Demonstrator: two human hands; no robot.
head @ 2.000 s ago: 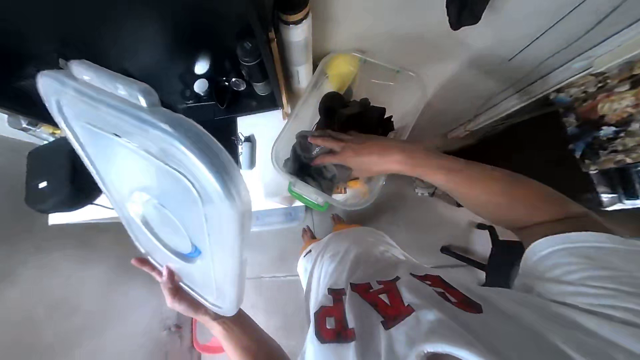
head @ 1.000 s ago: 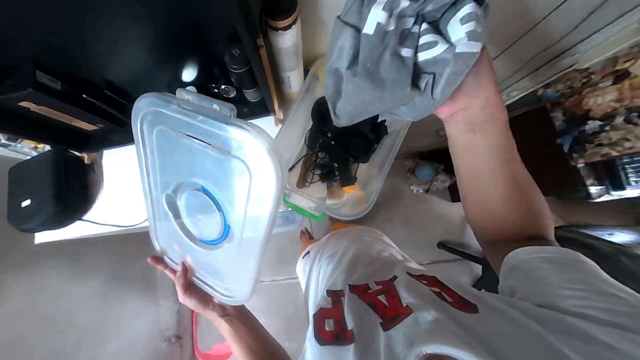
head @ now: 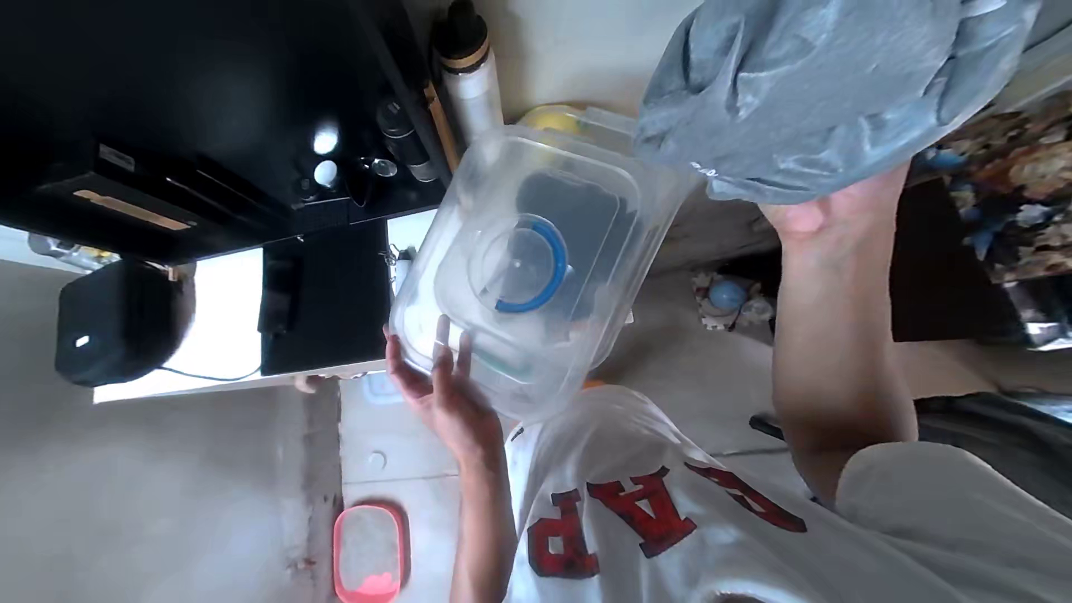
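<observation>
My left hand (head: pixel 452 402) grips the near left edge of a clear plastic lid (head: pixel 523 352) with a round blue-marked centre. The lid lies over a clear plastic bin (head: pixel 662 226), though I cannot tell whether they touch. Dark things inside show blurred through it, and a yellow item (head: pixel 554 120) is at the bin's far end. Up at the right, my right hand (head: pixel 837 205) holds a grey cloth bag (head: pixel 804 100), whose folds hide most of the fingers.
A white desk (head: pixel 226 306) with a large black screen (head: pixel 209 75) runs along the left. A white bottle (head: pixel 473 92) stands beside it. A black rounded device (head: pixel 117 322) sits at the desk's end. A pink-rimmed container (head: pixel 337 548) is on the floor.
The grey cloth came up out of the bin in my right hand. My left hand has brought the lid rightward from beside the bin to over it.
</observation>
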